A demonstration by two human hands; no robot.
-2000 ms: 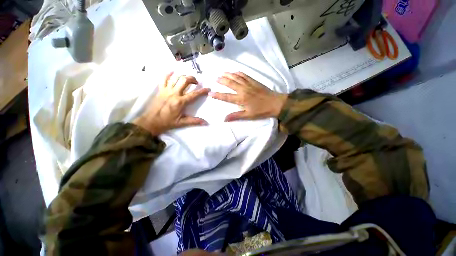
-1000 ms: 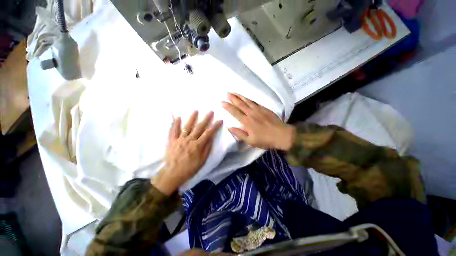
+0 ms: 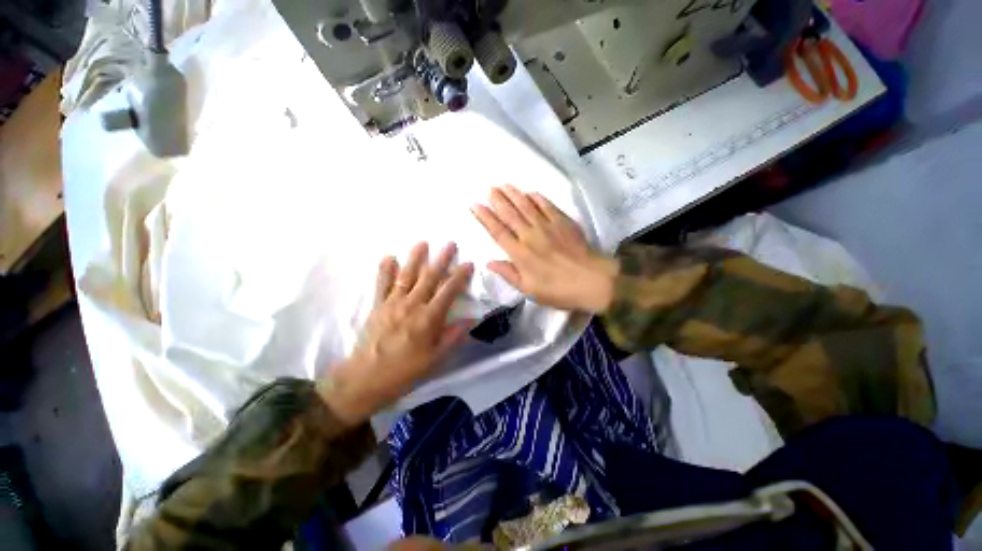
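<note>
A large white fabric panel (image 3: 291, 215) covers the table under the sewing machine (image 3: 603, 65) and hangs over its front edge. The cloth passes under the presser foot and needle (image 3: 416, 145), where strong glare hides detail. My left hand (image 3: 412, 312) lies flat on the cloth, fingers spread, in front of the needle. My right hand (image 3: 547, 253) lies flat on the cloth to the right, thumb apart. Neither hand visibly grips the fabric. A small dark gap (image 3: 495, 323) shows at the cloth between the hands.
A grey machine lamp (image 3: 162, 108) stands left of the needle. Orange-handled scissors (image 3: 821, 71) lie at the table's right end, near pink cloth (image 3: 878, 24). A printed ruler (image 3: 700, 161) runs along the front edge. White cut pieces (image 3: 711, 404) lie at my right, beside the wall.
Both hands have moved back from near the needle towards the table's front edge since the oldest frame. Since the middle frame, the dark gap has appeared between them.
</note>
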